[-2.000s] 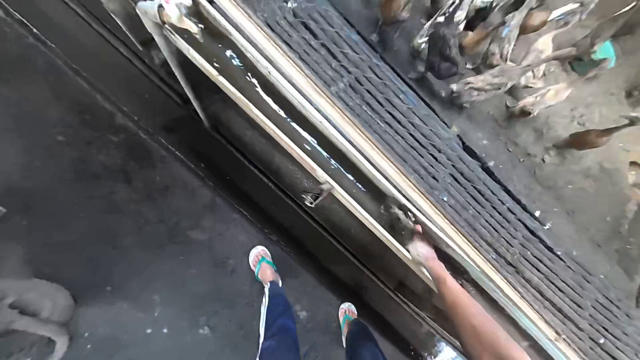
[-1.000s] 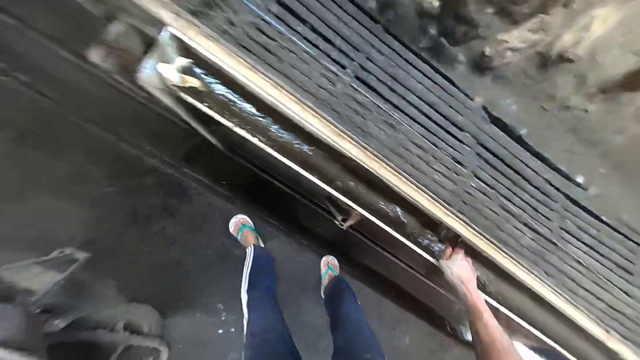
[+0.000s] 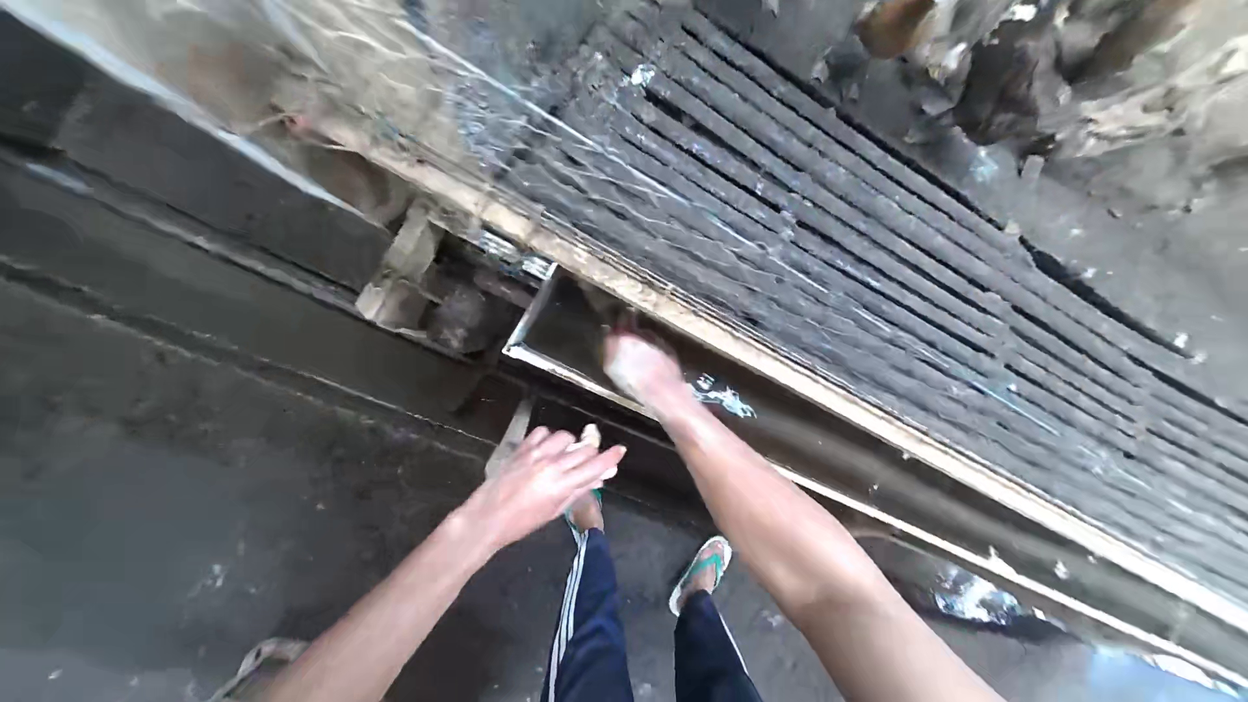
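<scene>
A long narrow trough (image 3: pixel 838 448) with a pale rim runs diagonally below the slatted floor, dark water lying in it. My right hand (image 3: pixel 639 366) reaches down inside the trough near its left end; it is blurred, and its fingertips and anything in them are hidden. Beside the water's bright reflection it bends at the wrist. My left hand (image 3: pixel 556 478) hovers just outside the trough's near rim, fingers partly spread, with a small pale lump (image 3: pixel 589 436) at the fingers; whether it is held is unclear.
Dark slatted flooring (image 3: pixel 877 263) lies beyond the trough, with wire mesh along the edge. Blurred brown and pale shapes stand at the upper right. A wooden block (image 3: pixel 402 263) sits past the trough's left end. My feet in flip-flops (image 3: pixel 702 573) are on the dark floor.
My left hand has come into view beside the trough. My right hand has moved left along it to near its end. The view has shifted left along the trough.
</scene>
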